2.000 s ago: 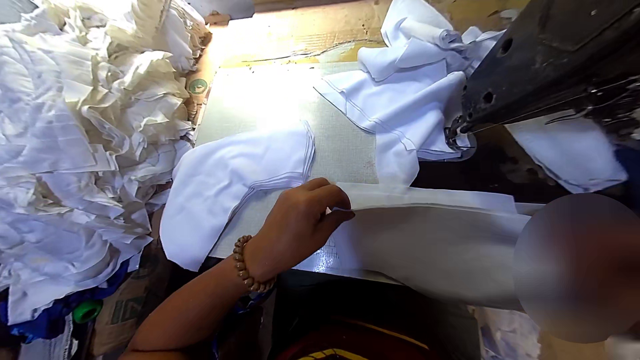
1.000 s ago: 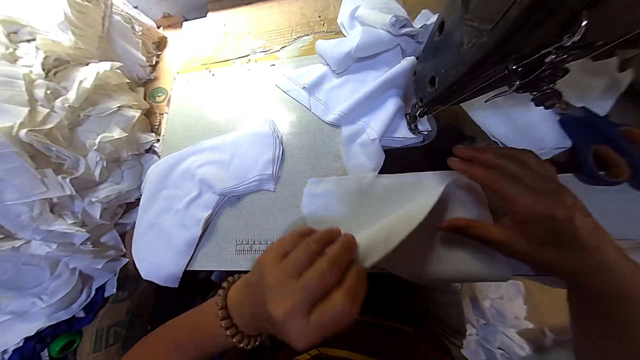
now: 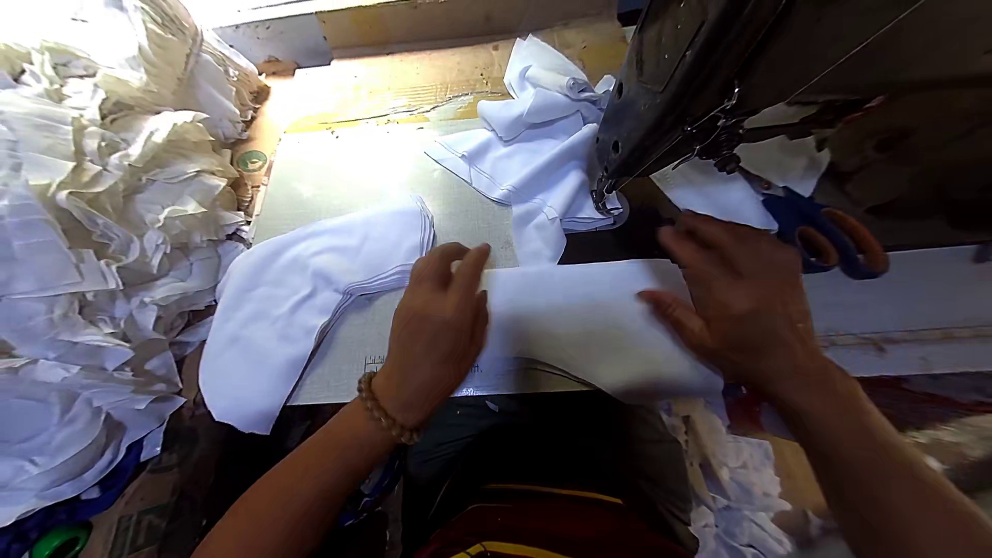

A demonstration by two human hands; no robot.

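A white fabric piece (image 3: 581,318) lies across the front of the sewing table between my hands. At its left end is my left hand (image 3: 442,318), wearing a bead bracelet; its fingertips are at the cloth's edge, and whether they pinch it is unclear. My right hand (image 3: 728,294), blurred and with thumb and fingers spread, is over the cloth's right end. Left of my left hand rests a stack of curved white fabric pieces (image 3: 310,287). More white fabric (image 3: 535,147) lies bunched beside the needle and presser foot (image 3: 604,198) of the sewing machine.
The dark sewing machine head (image 3: 690,70) stands at the upper right. Blue and orange scissors (image 3: 829,232) lie beyond my right hand, near another white cloth (image 3: 721,194). A large heap of white fabric pieces (image 3: 101,256) fills the left side. Cardboard (image 3: 387,85) lines the table's back.
The cloth, folded up between my hands one second ago, now lies flatter on the table. My left hand has moved away from the table's front edge to the cloth's left end.
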